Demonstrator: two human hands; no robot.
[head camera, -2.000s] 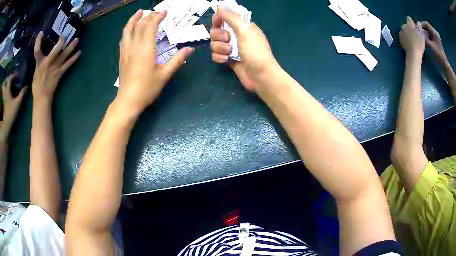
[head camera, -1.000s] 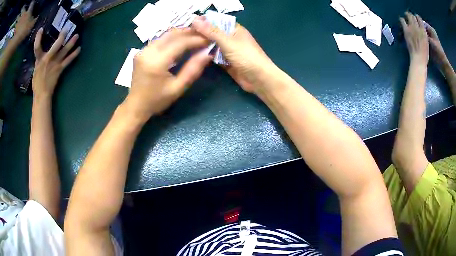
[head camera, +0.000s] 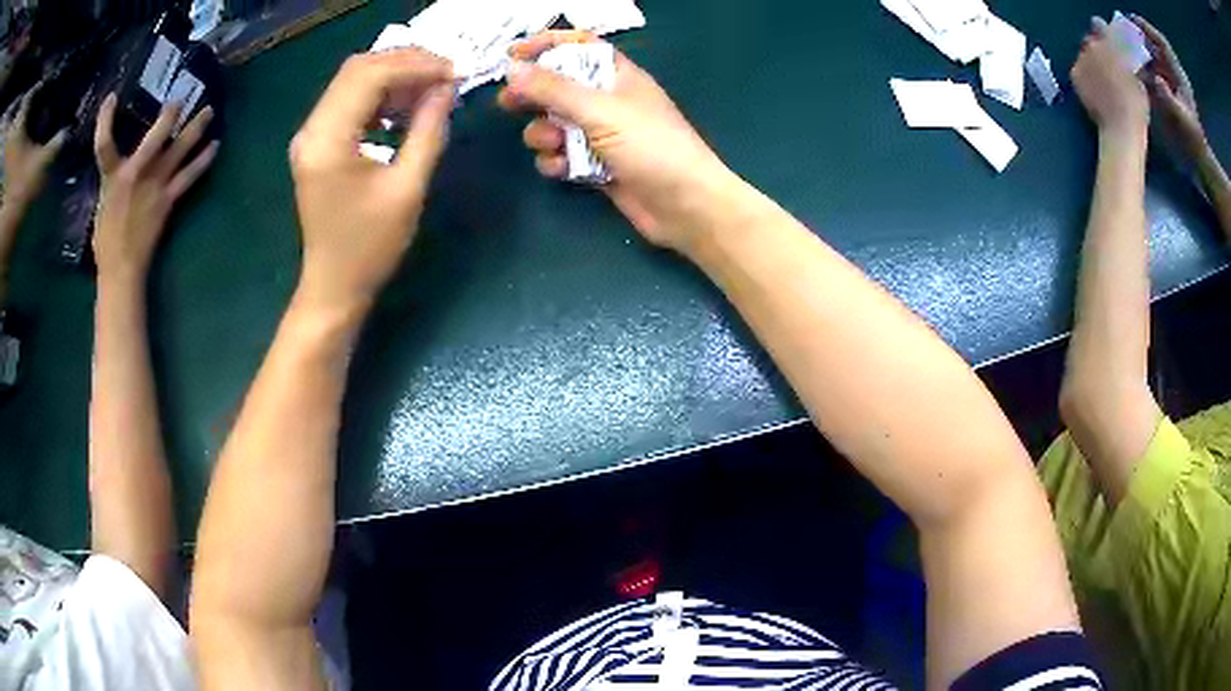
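My right hand (head camera: 614, 142) is closed around a leaflet bundle (head camera: 583, 149), white with layered edges, above the mat. My left hand (head camera: 358, 182) is to its left, thumb and fingertips close together at the near edge of the white paper. Whether they grip a slip cannot be told. A small white paper piece (head camera: 379, 153) shows in the gap between thumb and fingers of my left hand. The loose leaflet pile (head camera: 473, 24) lies just beyond both hands, partly hidden by them.
Dark green mat (head camera: 540, 324) covers the table. More loose leaflets (head camera: 999, 61) lie at the right, near a yellow-green-clad person's hands (head camera: 1114, 88), which hold a white slip. At the left, a white-shirted person's hand (head camera: 135, 176) touches black boxes (head camera: 169, 81) with white labels.
My hands have moved apart; my left hand has shifted left, its fingertips at the pile's edge. The lower-left slip no longer shows as before. The right neighbour's hands now show a white slip.
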